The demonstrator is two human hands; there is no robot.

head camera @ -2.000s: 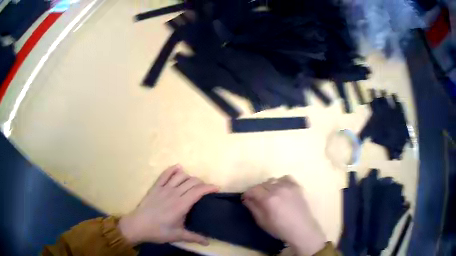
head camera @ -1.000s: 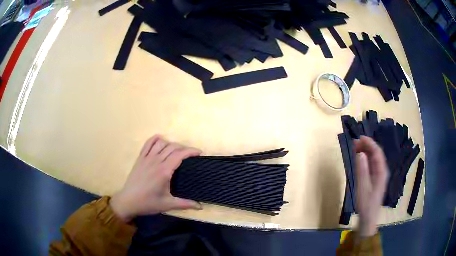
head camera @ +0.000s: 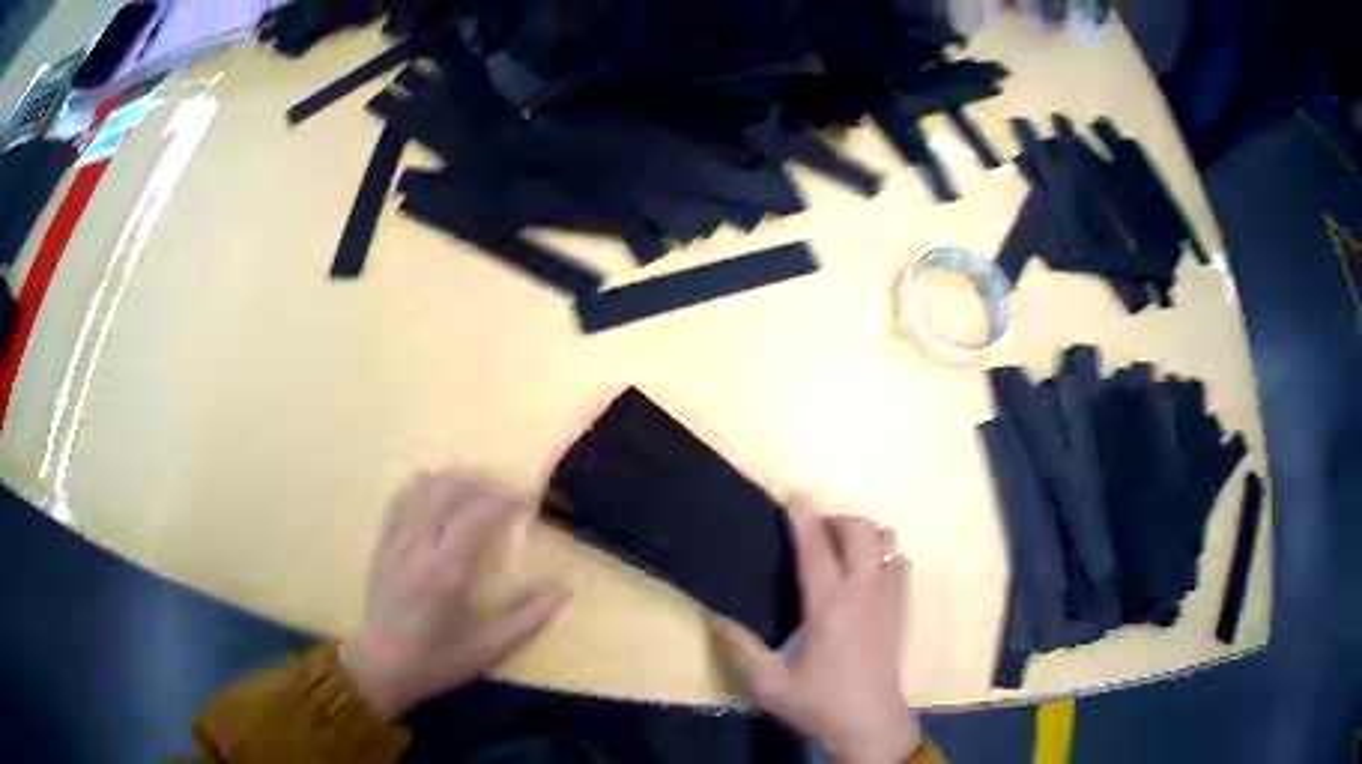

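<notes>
A squared stack of black strips (head camera: 672, 508) lies slantwise on the pale worktable near its front edge, its far end pointing up and left. My right hand (head camera: 837, 627) grips the near right end of the stack, thumb on one side and fingers on the other. My left hand (head camera: 456, 582) is blurred, to the left of the stack, with thumb and fingers apart and nothing in it.
A large heap of loose black strips (head camera: 598, 135) lies at the back. One strip (head camera: 699, 287) lies in front of it. A pale tape ring (head camera: 958, 305) and two smaller strip piles (head camera: 1113, 493) are on the right. A red line (head camera: 57, 276) runs at far left.
My left hand has let go of the stack. My right hand has moved left from the right-hand pile and taken hold of the stack, which is now turned slantwise.
</notes>
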